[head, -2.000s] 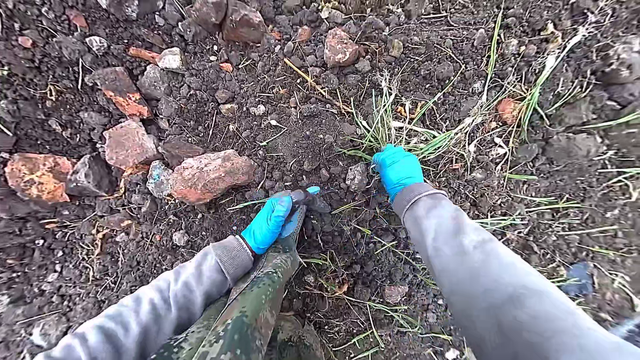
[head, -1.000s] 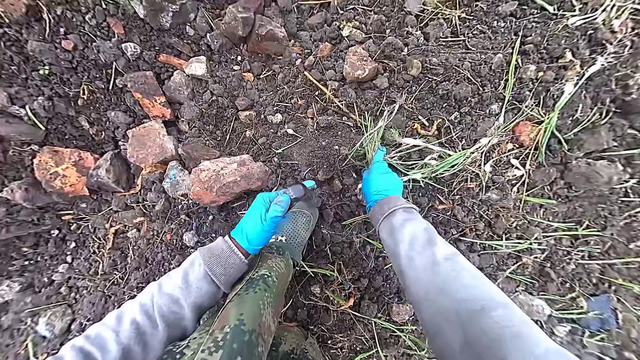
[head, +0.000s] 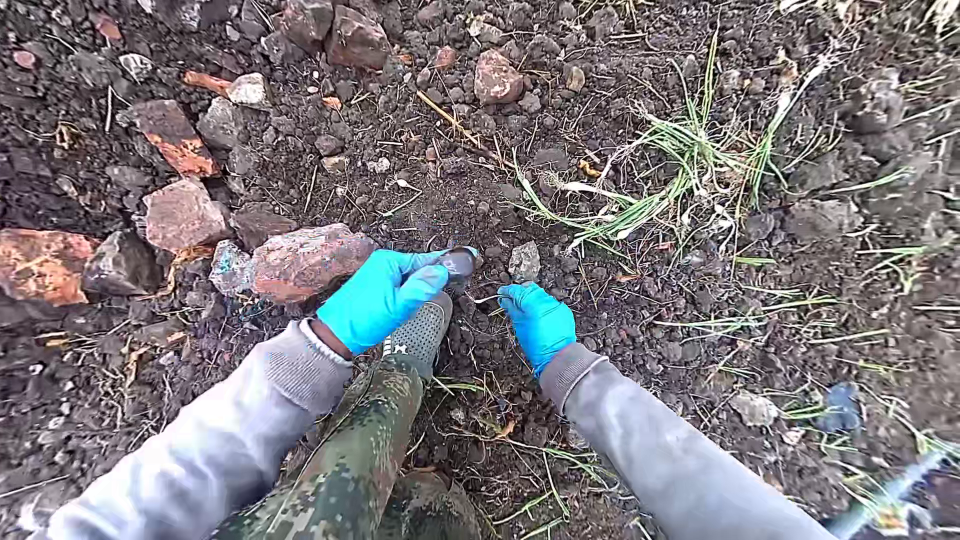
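Observation:
My left hand, in a blue glove, grips a small dark object with a rounded end; what it is cannot be told. Close by on the right, my right hand, also gloved in blue, pinches a thin pale stem or root between thumb and finger. Past the right hand, up and to the right, lies a loose pile of green shoots with white bulbs on dark soil. A small grey stone sits just above the right hand.
Large reddish rocks line the left side. A perforated shoe and a camouflage trouser leg are below the left hand. Scattered green blades lie at the right. A dry stalk rests in the soil above.
The right hand has come away from the green shoots and down toward the left hand. A thin pale stem now shows in its fingers. The left hand still holds the dark object.

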